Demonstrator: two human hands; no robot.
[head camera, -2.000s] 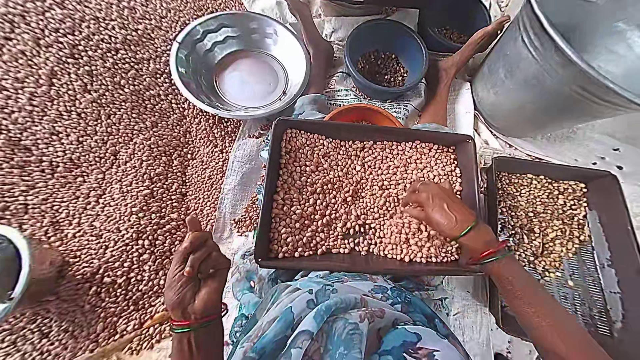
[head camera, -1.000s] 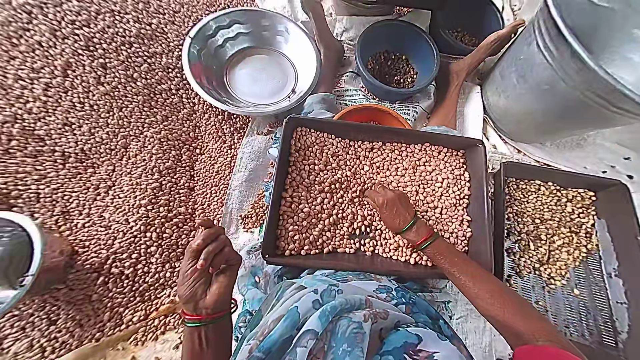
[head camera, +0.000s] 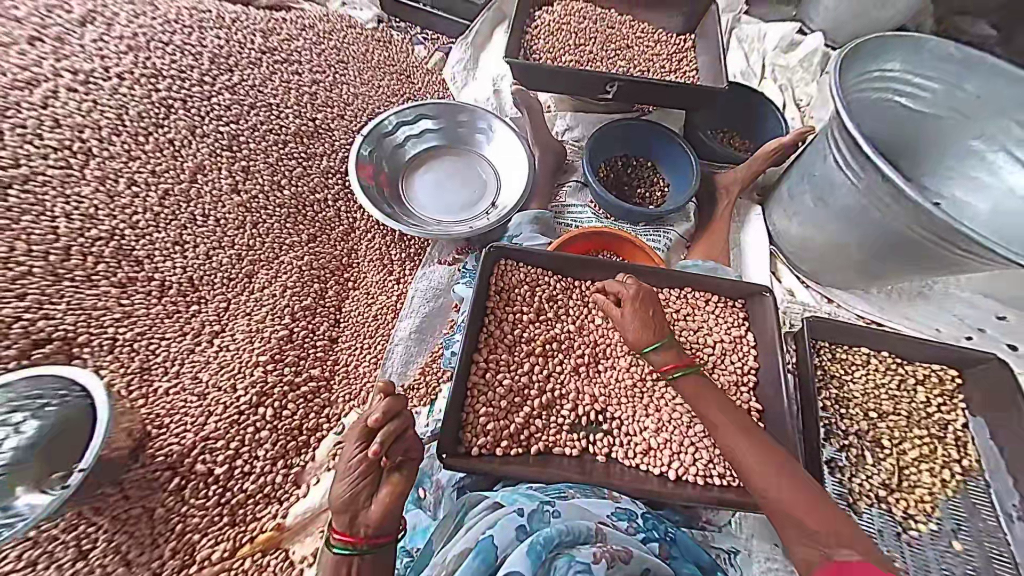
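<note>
A dark rectangular tray (head camera: 780, 352) of pinkish-brown nuts or beans (head camera: 544, 368) lies across my lap. My right hand (head camera: 634, 314) hangs over the far part of the tray, thumb and fingers drawn together; whether a nut is between them is hidden. Left of the tray, my left hand (head camera: 378, 456) is raised, palm up with fingers curled, touching nothing that I can see. An orange bowl (head camera: 612, 240) sits just beyond the tray's far edge, partly hidden by it. Past it stands a blue bowl (head camera: 596, 172) with dark pieces inside.
A large heap of nuts (head camera: 200, 200) covers the left side, with a steel bowl (head camera: 448, 172) at its edge and another metal vessel (head camera: 100, 416) at far left. A perforated tray (head camera: 992, 392) of yellowish pieces, a large metal tub (head camera: 832, 200) and another nut tray (head camera: 552, 76) surround me.
My right hand has moved away from me across the nuts, to the tray's far side near the orange bowl. My left hand stays beside the tray. The view has shifted, showing another nut tray at the top.
</note>
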